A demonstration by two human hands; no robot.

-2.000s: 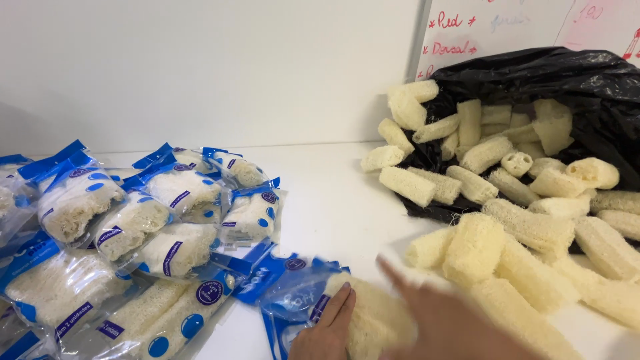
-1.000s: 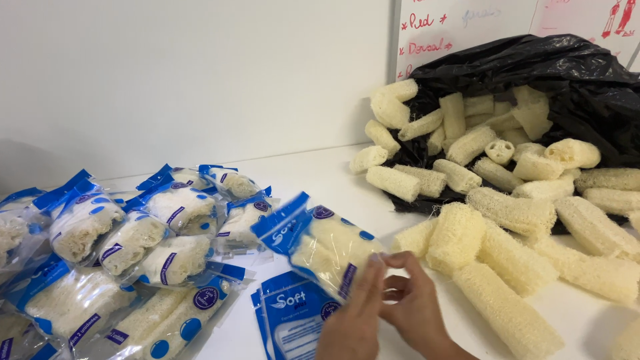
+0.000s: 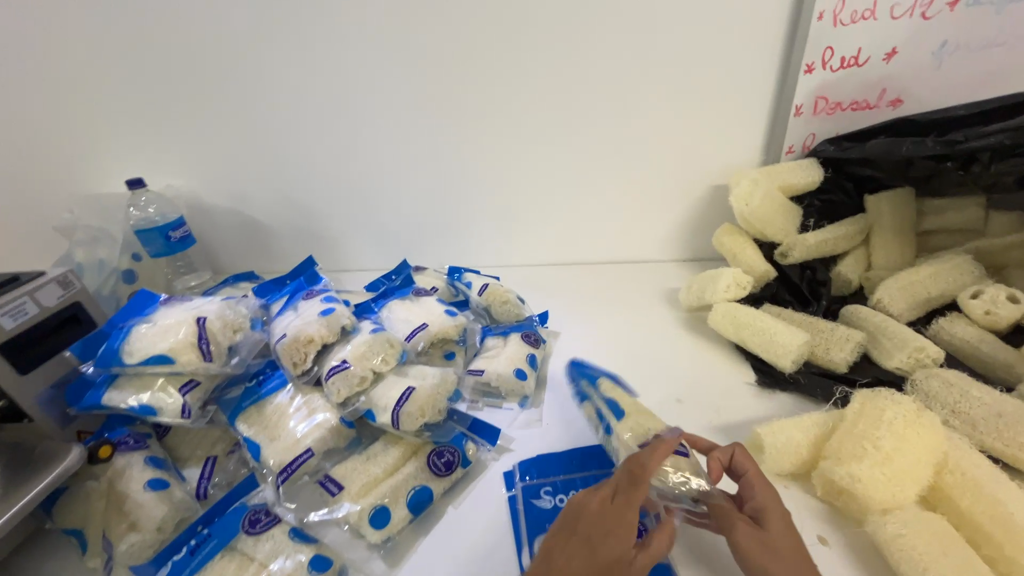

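A clear and blue plastic packet with pale loofah inside point(image 3: 632, 412) is held tilted above the table, its blue end up and to the left. My left hand point(image 3: 612, 512) grips its lower side, and the fingers of my right hand point(image 3: 744, 504) pinch its clear lower end. Beneath lie flat blue printed bags point(image 3: 532, 492), partly hidden by my left hand. To the left is a pile of filled loofah packets point(image 3: 408, 476). Loose loofah pieces point(image 3: 876, 452) lie to the right of my right hand.
A black plastic bag point(image 3: 920, 128) spills loofah pieces at the right, before a whiteboard point(image 3: 920, 72) with red writing. A plastic water bottle point(image 3: 164, 232) stands behind the packets. A grey device with a metal plate point(image 3: 48, 352) is at the left edge.
Two seconds ago my hands were low over a bag and loofah on the table. The filled packet is now lifted and turned more on edge than a second ago. The view has swung left.
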